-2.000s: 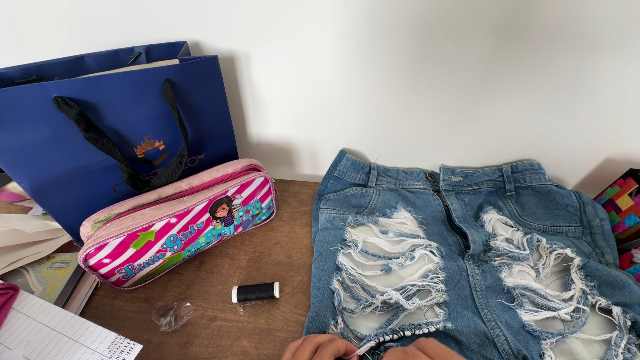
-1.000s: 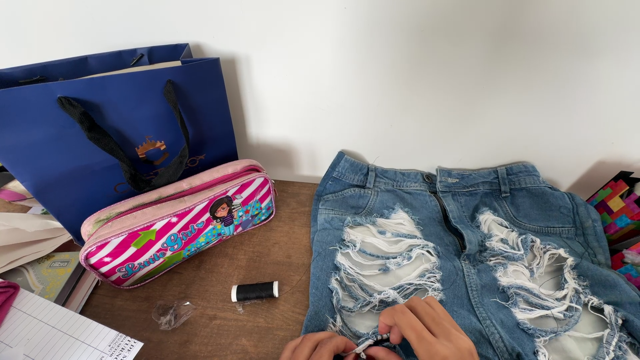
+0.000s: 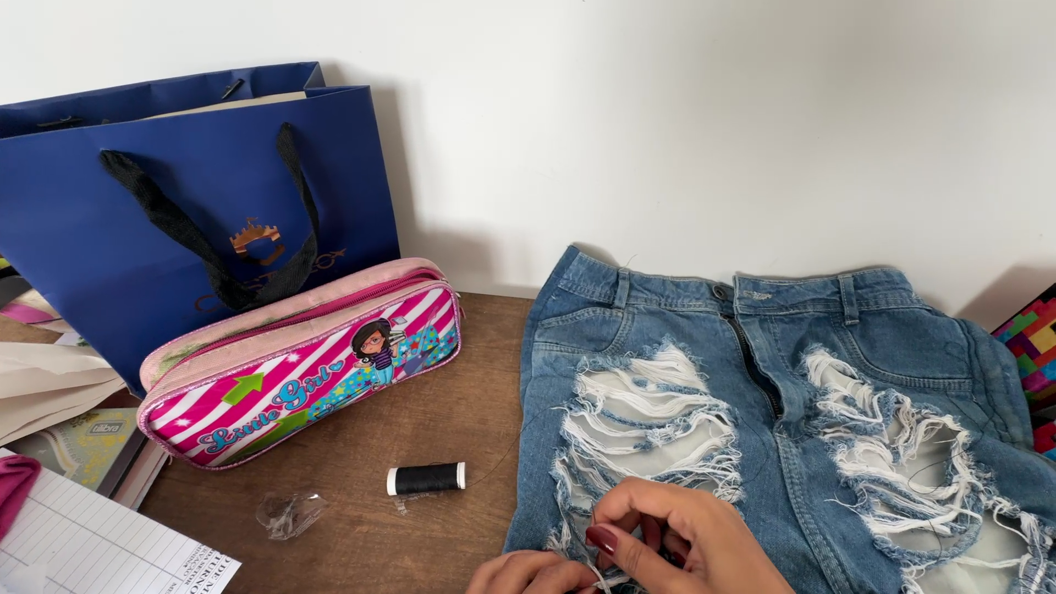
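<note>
A pair of ripped blue denim shorts or jeans (image 3: 767, 462) lies with its waistband toward the wall, white threads hanging across the torn areas. My right hand (image 3: 685, 536), with dark red nails, is over the lower part of the left torn area, its thumb and fingers bent together. My left hand (image 3: 532, 573) is beside it at the bottom edge, fingertips at the frayed threads. Whether a needle is between the fingers cannot be told. A spool of black thread (image 3: 426, 478) lies on the wooden table (image 3: 363, 536), left of the denim, a thin dark strand running from it.
A pink striped pencil case (image 3: 305, 371) leans by a blue paper bag (image 3: 198, 190) at the left. Crumpled clear plastic (image 3: 290, 516) lies near the spool. Printed paper (image 3: 99, 536) and notebooks (image 3: 91, 445) are at the lower left. A multicoloured item (image 3: 1035, 346) stands at the right edge.
Two seconds ago both hands showed only at the bottom edge, low on the denim. My right hand has come up into view over the torn area; my left stays at the bottom edge.
</note>
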